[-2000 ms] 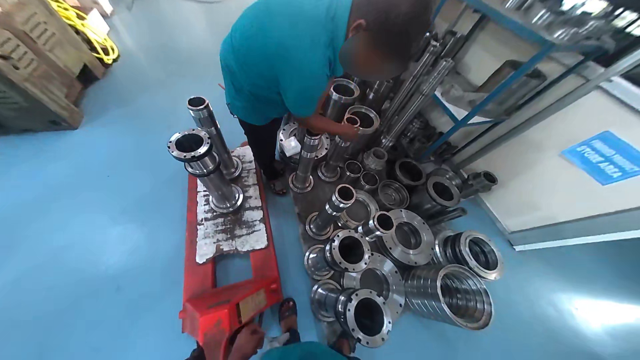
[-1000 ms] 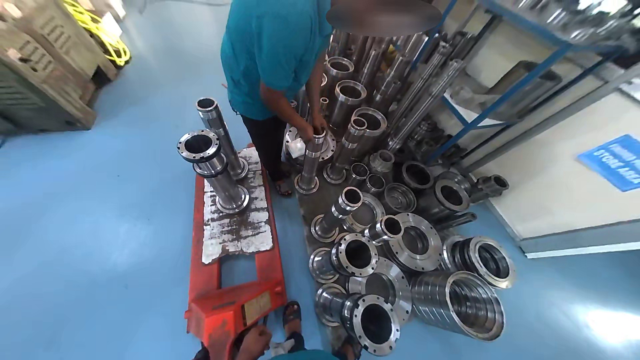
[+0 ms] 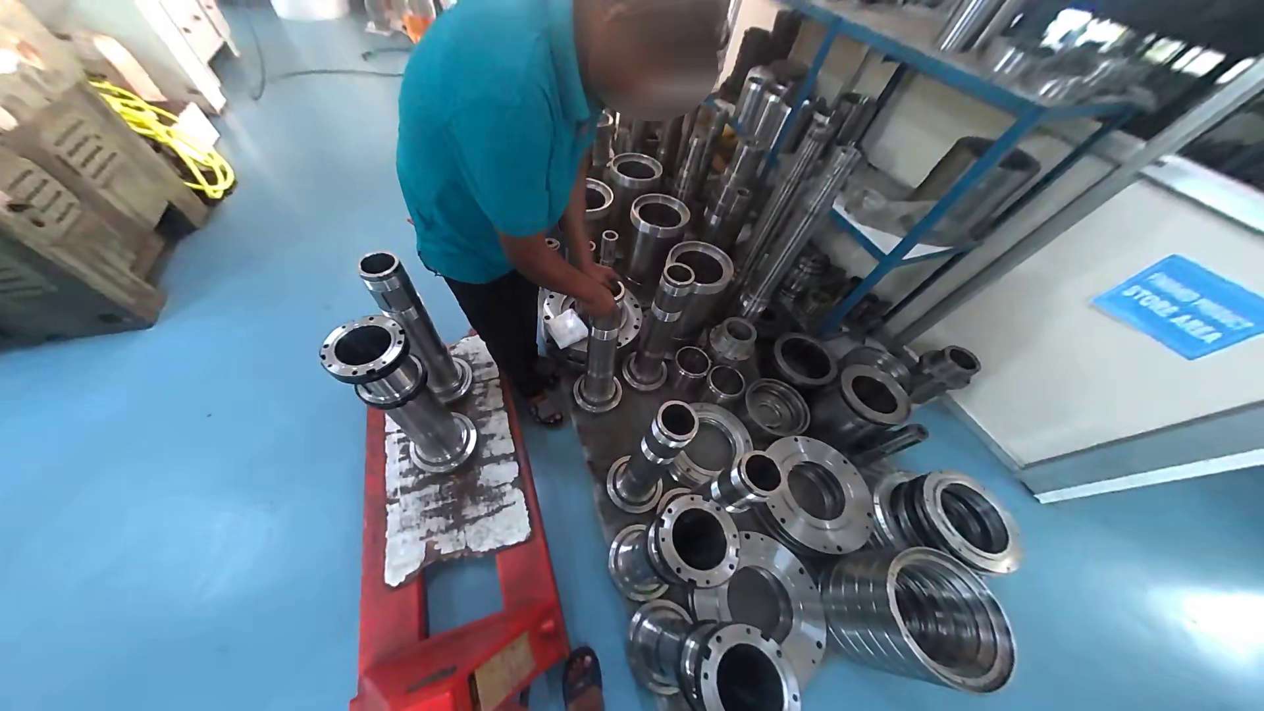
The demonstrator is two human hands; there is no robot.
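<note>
Neither of my hands shows in the head view now. At the bottom is my sandalled foot (image 3: pixel 583 679), beside a red pallet truck (image 3: pixel 395 681). Two flanged metal cylinders stand on its worn board (image 3: pixel 494 494): a slim one (image 3: pixel 405 316) at the back and a thicker one (image 3: pixel 420 415) with a bolt-hole flange in front. Across from me a person in a teal shirt (image 3: pixel 484 128) bends over, both hands around the top of an upright flanged metal tube (image 3: pixel 601 355). A similar tube (image 3: pixel 660 331) stands just right of it.
Many metal sleeves, flanges (image 3: pixel 820 494) and a ribbed cylinder (image 3: pixel 918 617) crowd the floor right of the pallet truck. Long shafts (image 3: pixel 810 217) lean by a blue rack (image 3: pixel 928 197). A blue sign hangs on the right wall (image 3: pixel 1116 395). Yellow cable (image 3: pixel 163 128) lies on grey-brown housings at left.
The person's hands have moved down onto the upright tube since two seconds ago. A hand of mine, seen near the pallet truck's front earlier, has left the view. The view has shifted.
</note>
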